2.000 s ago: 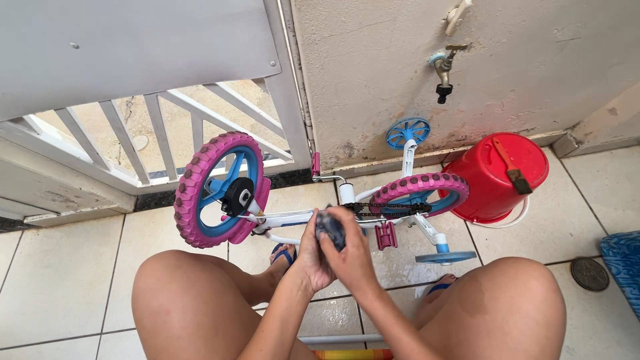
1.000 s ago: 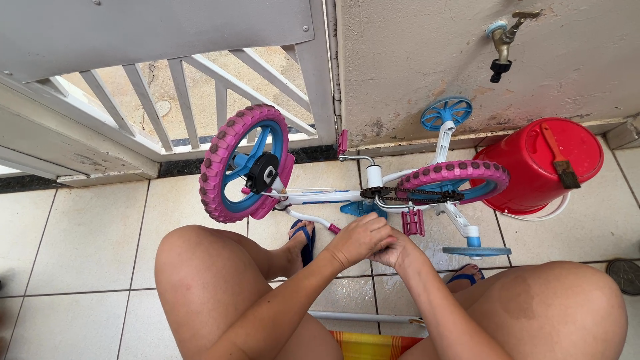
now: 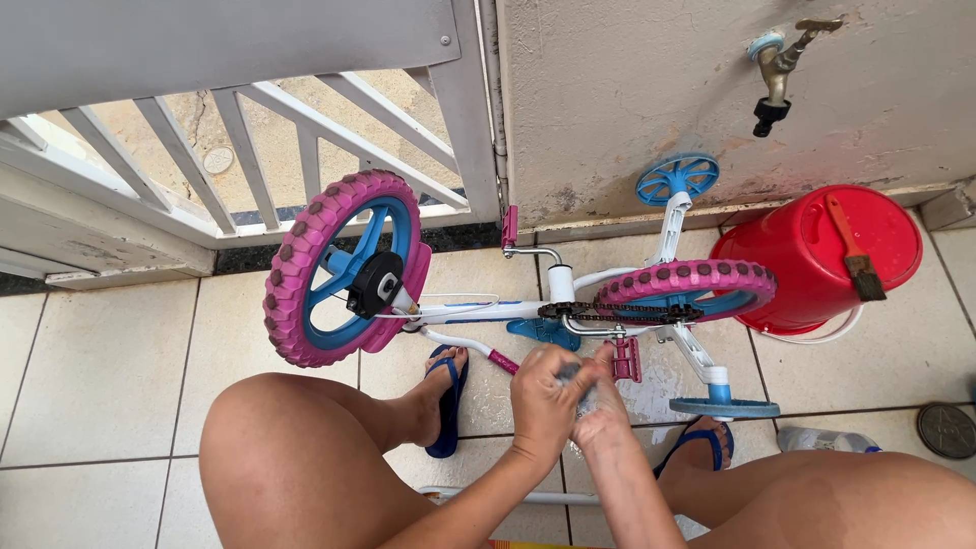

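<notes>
My left hand [image 3: 543, 396] and my right hand [image 3: 602, 408] are pressed together around a small, wet-looking grey thing [image 3: 577, 383], perhaps a cloth or sponge; fingers hide much of it. Just beyond them a child's bicycle [image 3: 480, 311] rests upside down, with pink tyres on blue wheels. The near pink pedal [image 3: 626, 360] is right beside my right hand, and a pink handlebar grip [image 3: 503, 362] lies close to my left. Above my hands are the chain [image 3: 610, 313] and the blue saddle [image 3: 543, 331], partly hidden. Blue training wheels [image 3: 724, 408] flank the rear wheel.
A red bucket [image 3: 762, 252] stands upside down at the right with a paintbrush [image 3: 850, 244] on it. Behind are a wall tap [image 3: 776, 72] and a white metal gate [image 3: 244, 156]. A plastic bottle [image 3: 823, 440] and a round drain cover [image 3: 945, 429] lie on the wet tiled floor.
The grey thing between my hands shows again; one second ago my hands hid it. Two seconds ago they held a dark thing over the bicycle frame. The view has shifted.
</notes>
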